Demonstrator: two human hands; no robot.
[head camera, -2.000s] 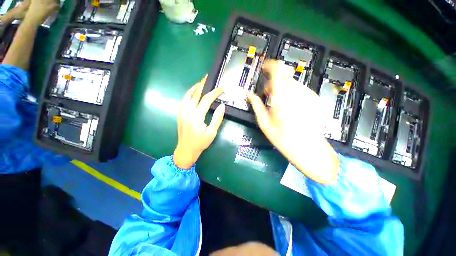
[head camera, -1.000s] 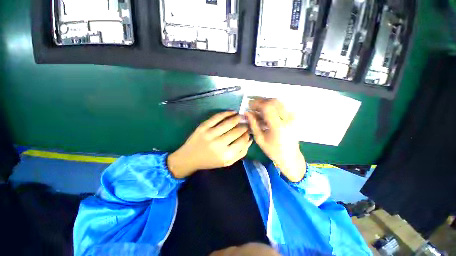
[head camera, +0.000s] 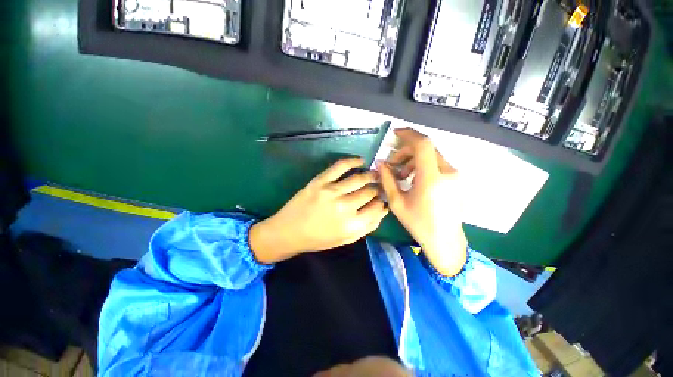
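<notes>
My left hand (head camera: 325, 210) and my right hand (head camera: 426, 195) meet in front of my body, below the tray. Their fingertips pinch a small pale strip (head camera: 384, 147), which looks like a release liner, tilted, with a dark edge on its left. Fingers hide its lower end, and I cannot tell whether a sticker is between them. A white sheet (head camera: 505, 180) lies on the green mat, partly behind my right hand. Black tweezers (head camera: 321, 135) lie on the mat to the left of the strip.
A black foam tray (head camera: 258, 71) crosses the top, holding several open phones (head camera: 465, 55), cut off at the frame's upper edge. An orange patch (head camera: 578, 16) shows on one phone. Black cloth (head camera: 612, 272) hangs at the right. Cardboard boxes (head camera: 557, 353) are at the lower right.
My hands have left the phone tray and come together over the mat, holding the strip. The view has turned downward. Since one second ago, the strip stands out more above my fingers.
</notes>
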